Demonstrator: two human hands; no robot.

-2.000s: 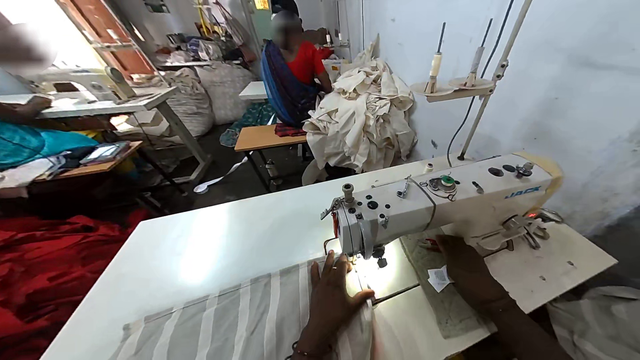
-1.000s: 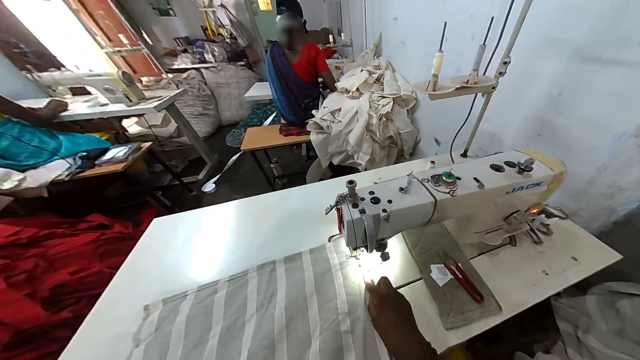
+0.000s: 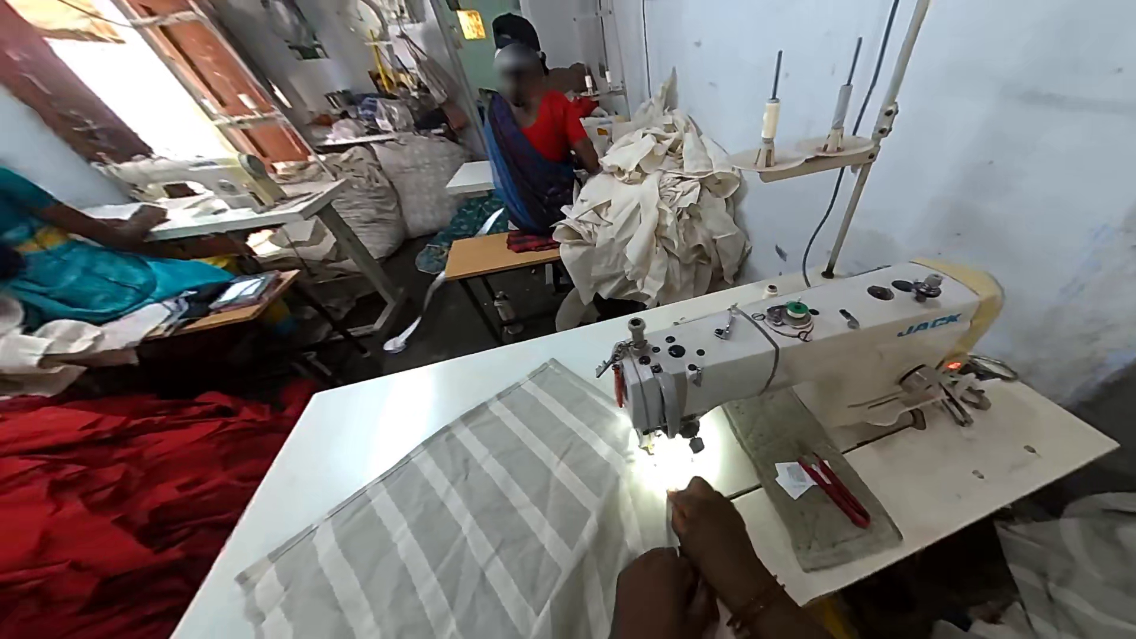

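Observation:
A grey cloth with pale stripes lies over the white table of a Jack sewing machine, its right edge near the lit needle area. My right hand pinches the cloth's edge just in front of the needle. Close beside it, lower down, my left hand is closed on the same edge; its fingertips are partly hidden. Red-handled thread snips and a small white paper tag rest on a folded grey cloth pad right of the needle.
A thread stand rises behind the machine. Red fabric lies left of the table, striped cloth at the lower right. Beyond are a heap of cream fabric, a wooden stool and two people near other machines.
My right hand has left the pad, where the snips now lie, and holds the cloth. The cloth has turned on the table. My left hand has moved from beside the needle to the front.

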